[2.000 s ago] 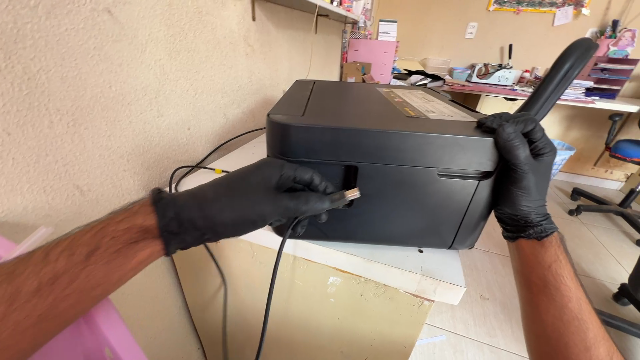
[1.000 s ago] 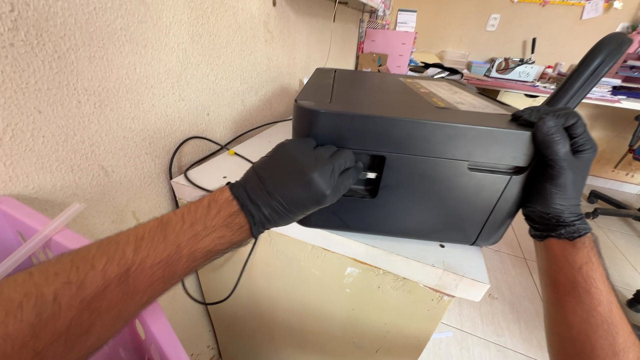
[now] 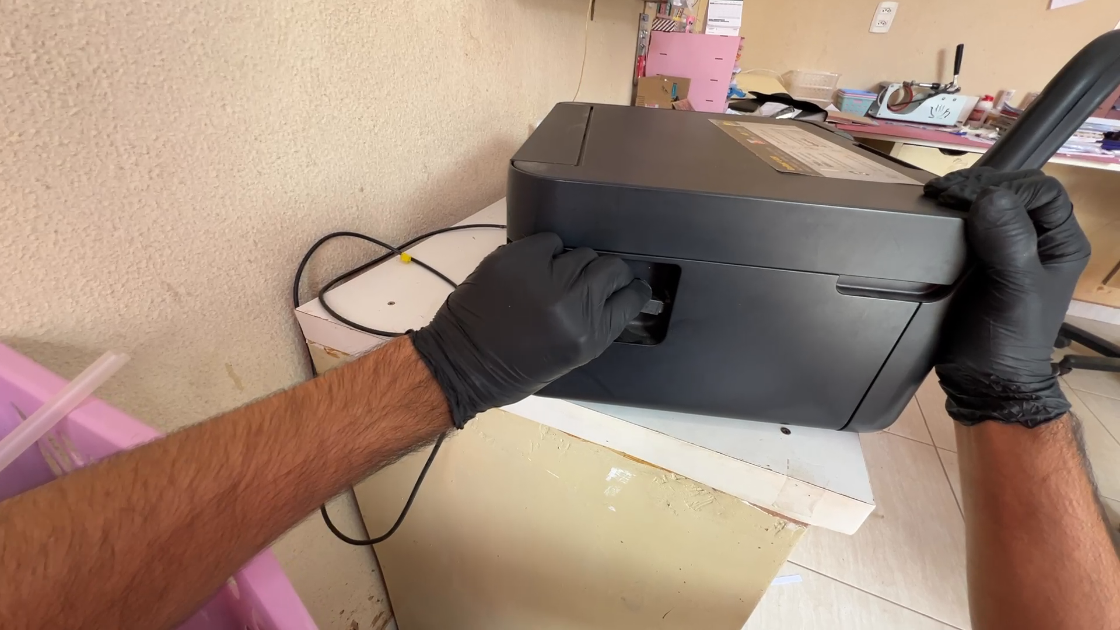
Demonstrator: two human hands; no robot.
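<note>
A black printer (image 3: 744,350) rests on a white-topped cabinet (image 3: 814,477), its side with a recessed opening toward me. In a black glove, my left hand (image 3: 542,315) holds a cable's USB plug (image 3: 653,307) at that opening; only a bit of the plug's metal shows past my fingers, and whether it sits in a port cannot be told. My right hand (image 3: 1011,262), also gloved in black, grips the printer's right corner, beside a raised black part (image 3: 1059,101). A black cable (image 3: 337,241) with a yellow tie loops over the cabinet's left part and hangs down its side.
A textured wall (image 3: 262,114) runs along the left. At lower left is a pink plastic basket (image 3: 105,411) with a translucent tube (image 3: 61,407). Behind, a desk holds a white machine with a lever (image 3: 923,103) and small containers. A chair base (image 3: 1089,350) stands at the right.
My left hand has moved from in front of the printer's side, where the USB plug showed plainly, to the recessed opening. My right hand stays on the printer's corner.
</note>
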